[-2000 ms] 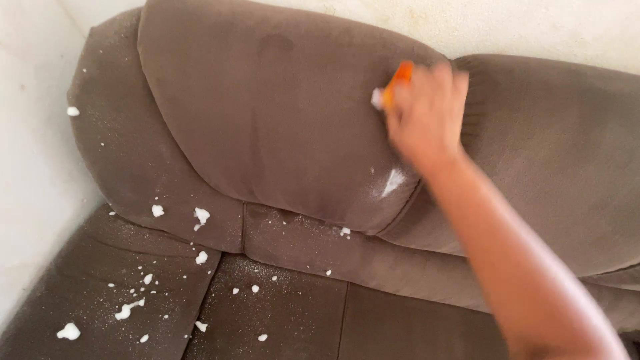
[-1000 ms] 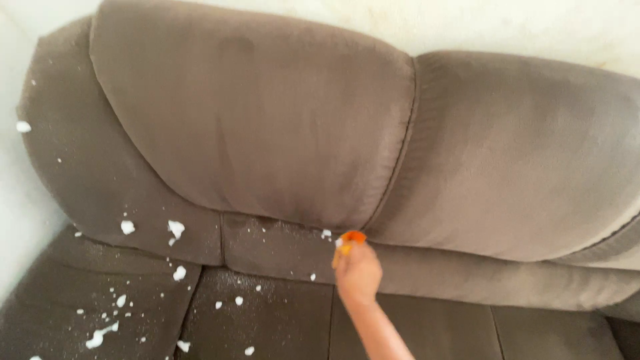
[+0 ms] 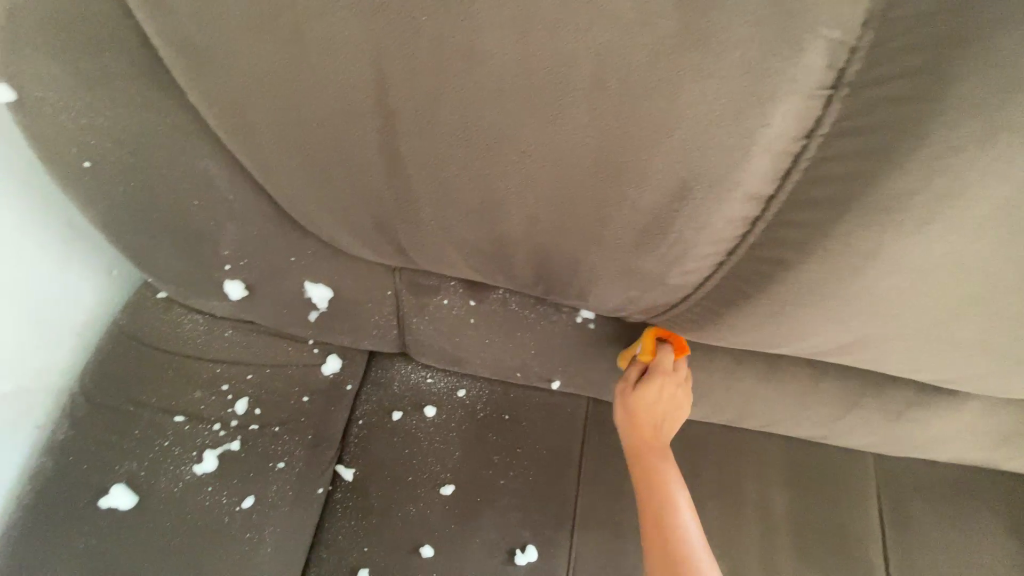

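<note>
My right hand (image 3: pixel 654 400) reaches in from the bottom right and pinches a bent, orange and yellow sponge-like pad (image 3: pixel 676 340). It holds the pad against the narrow lower band of a brown fabric sofa (image 3: pixel 512 144), just below the seam between two plump back cushions. White foam clumps (image 3: pixel 318 295) lie to the left of the hand, on the lower back and the seat. A small bit of foam (image 3: pixel 586 314) sits in the crease close by on the left. My left hand is not in view.
A pale wall (image 3: pixel 40 320) borders the sofa on the left. More foam blobs (image 3: pixel 120 497) and fine white specks dot the left seat section. The seat cushion (image 3: pixel 768 496) stretches right beneath my forearm, with stitched seams across it.
My right hand has moved with the pad from the upper back cushion down to the lower band. The white foam smear on that cushion no longer shows. The view is now closer.
</note>
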